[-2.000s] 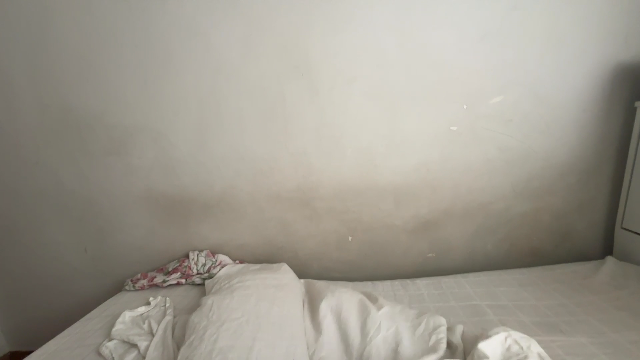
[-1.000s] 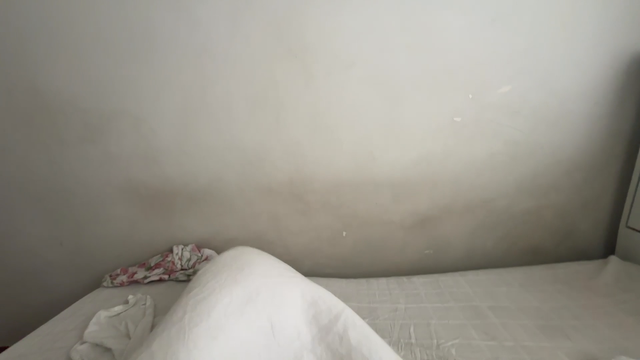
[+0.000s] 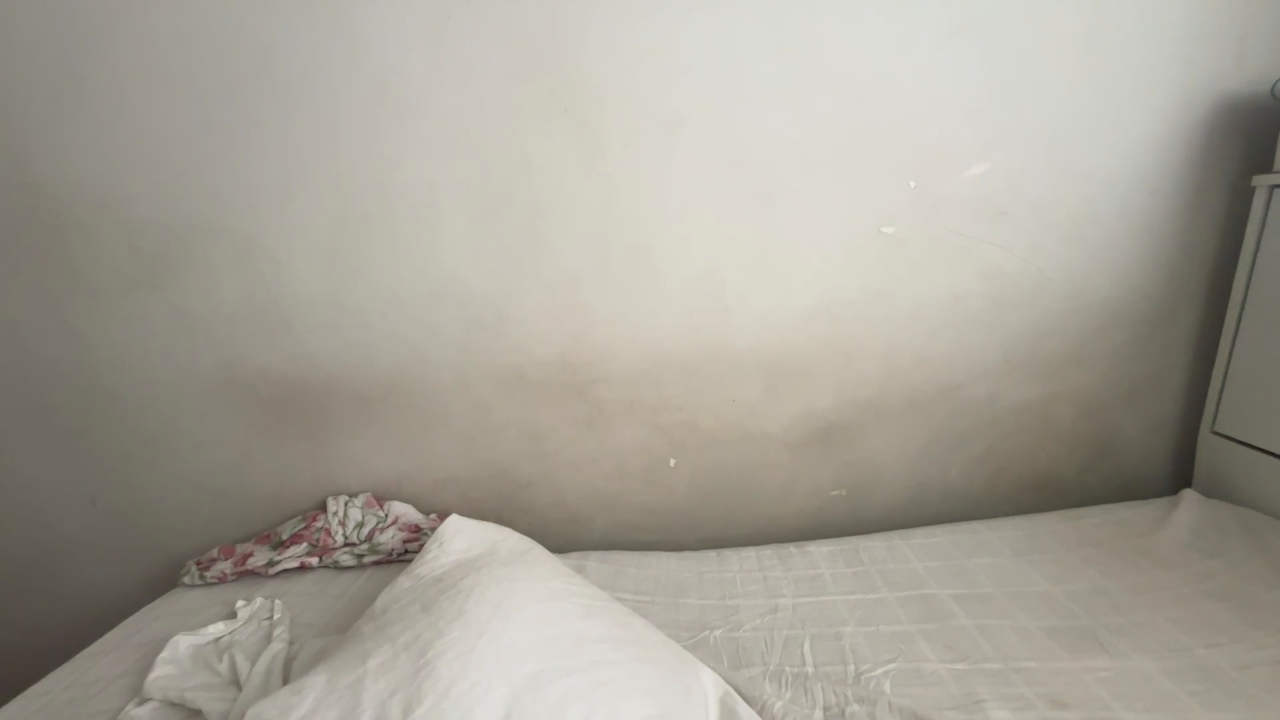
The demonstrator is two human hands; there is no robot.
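Neither my left hand nor my right hand shows in the head view. A large white cloth, perhaps a pillow or bedding (image 3: 510, 630), rises to a peak at the bottom, left of centre; its lower part is cut off by the frame. Left of it lies a crumpled white cloth (image 3: 215, 660). Behind, near the wall, a bunched floral cloth in white, pink and green (image 3: 340, 535) rests on the bed, its right end touching or partly behind the peak.
The bed, covered by a wrinkled checked pale sheet (image 3: 960, 610), runs along a stained wall (image 3: 640, 250) with chipped paint. A white cabinet (image 3: 1245, 330) stands at the right edge.
Two seconds ago rumpled white bedding lay low across the bottom middle; a smooth white peak stands there now, narrower than one second ago, and more checked sheet shows.
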